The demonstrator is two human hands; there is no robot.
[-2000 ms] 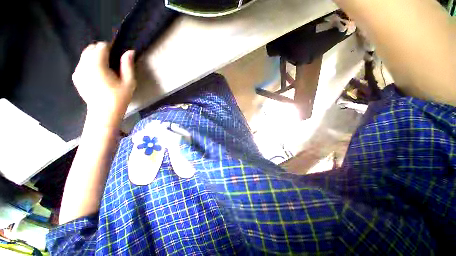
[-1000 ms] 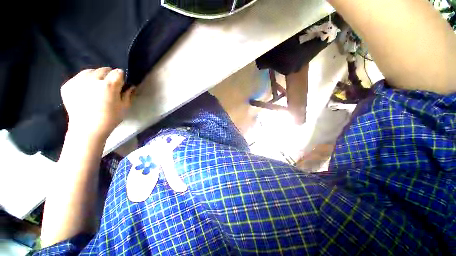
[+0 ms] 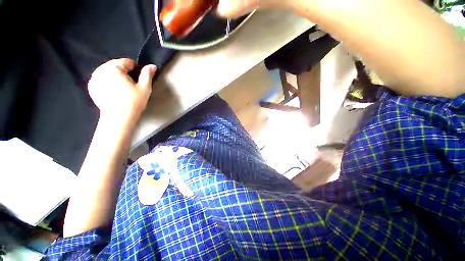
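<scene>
Black cloth (image 3: 56,56) covers the upper left of the white pressing table (image 3: 204,69). My left hand (image 3: 120,86) pinches the cloth's narrow edge between thumb and fingers near the table's front edge. The steam iron (image 3: 204,40), with a dark pointed soleplate, pale rim and orange-brown handle, rests over the cloth edge at the top, its tip a little up and right of my left hand. My right hand (image 3: 237,6) is at the iron's handle, partly cut off by the top edge of the picture.
The table's front edge runs diagonally just before my body. A dark stool (image 3: 301,56) with brown legs stands beyond it. A white flat surface (image 3: 33,181) lies at the lower left. Cluttered dark items show at the right, under my right arm.
The iron has come further into view, downward and left, and its handle and my right hand now show. My left hand has shifted right and still pinches the cloth edge.
</scene>
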